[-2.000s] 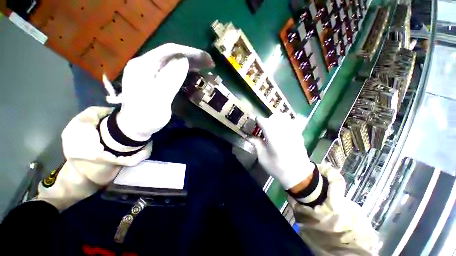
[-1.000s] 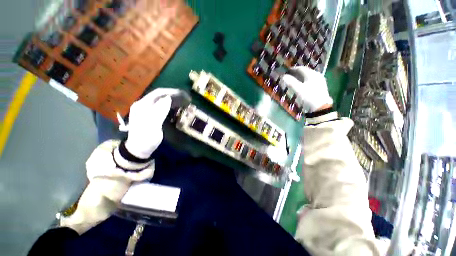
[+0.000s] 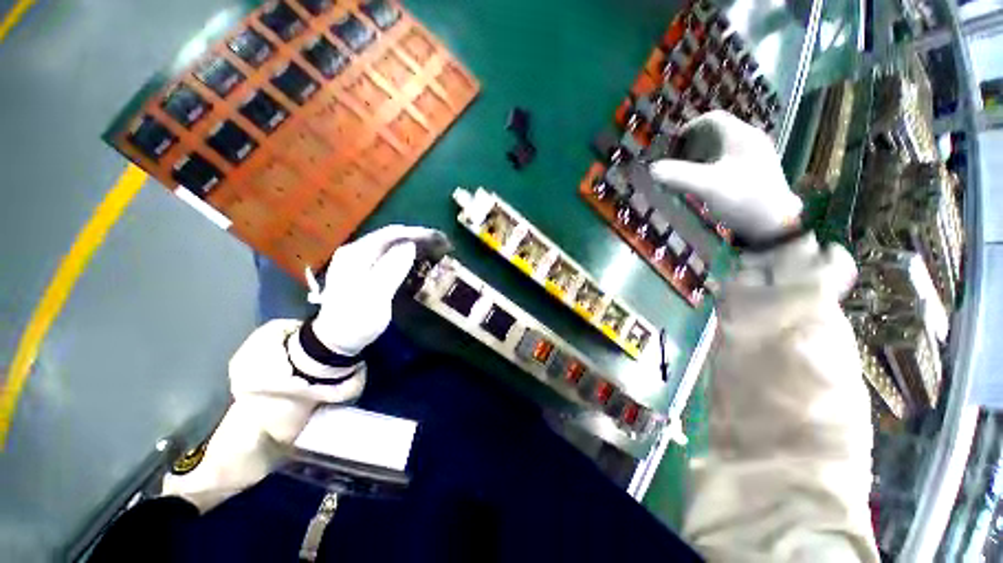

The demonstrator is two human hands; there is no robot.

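Observation:
The lower fixture [image 3: 528, 346] lies slanting in front of me. Its two windows nearest my left hand show black, the others red-orange. My left hand [image 3: 368, 280], in a white glove, is closed around its left end. My right hand [image 3: 731, 170], also gloved, is over the strip racks [image 3: 643, 234], thumb and fingers curled at the dark pieces; whether it grips one is hidden. The upper fixture [image 3: 555, 275] lies behind the lower one, with yellow marks along its near side.
The orange-brown grid tray [image 3: 363, 154] is at the left, with black square inserts [image 3: 264, 110] in its farther rows. Loose black pieces [image 3: 519, 138] lie behind the fixtures. A thin dark tool [image 3: 663, 355] is beside the upper fixture. Stacked metal fixtures [image 3: 907, 264] stand at the right.
My right hand has left the lower fixture and moved out to the strip racks, uncovering the red-orange windows. My left hand stays at the fixture's left end. The camera view has shifted.

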